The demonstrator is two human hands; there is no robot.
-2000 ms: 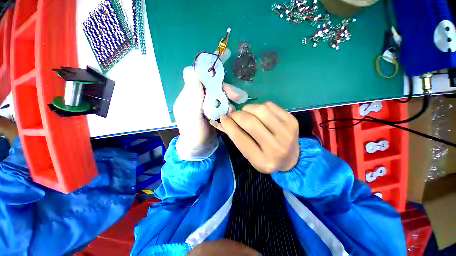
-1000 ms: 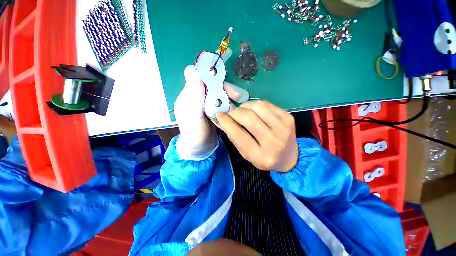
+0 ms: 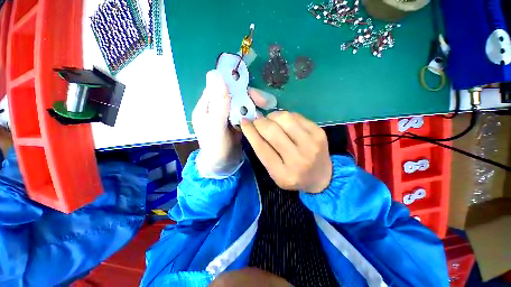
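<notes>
A white figure-eight-shaped plastic housing (image 3: 238, 91) is held above the near edge of the green mat. A small gold-yellow component (image 3: 246, 45) with a thin dark wire sticks out past its far end. My left hand (image 3: 215, 120), in a whitish glove or finger cots, grips the housing from the left and below. My bare right hand (image 3: 291, 148) has its thumb and forefinger pinched at the near end of the housing; its other fingers are curled. What lies under those fingertips is hidden.
Dark small parts (image 3: 275, 71) and silver-and-red parts (image 3: 370, 35) lie on the mat. A solder reel (image 3: 77, 98) and striped block (image 3: 116, 35) are at left. Red trays (image 3: 28, 98) flank both sides; the right one (image 3: 426, 185) holds white housings. Blue soldering station (image 3: 468, 42) stands top right.
The housing and both hands have shifted slightly left, and the housing's tilt has changed a little. The whole view has also shifted slightly. The grip looks the same.
</notes>
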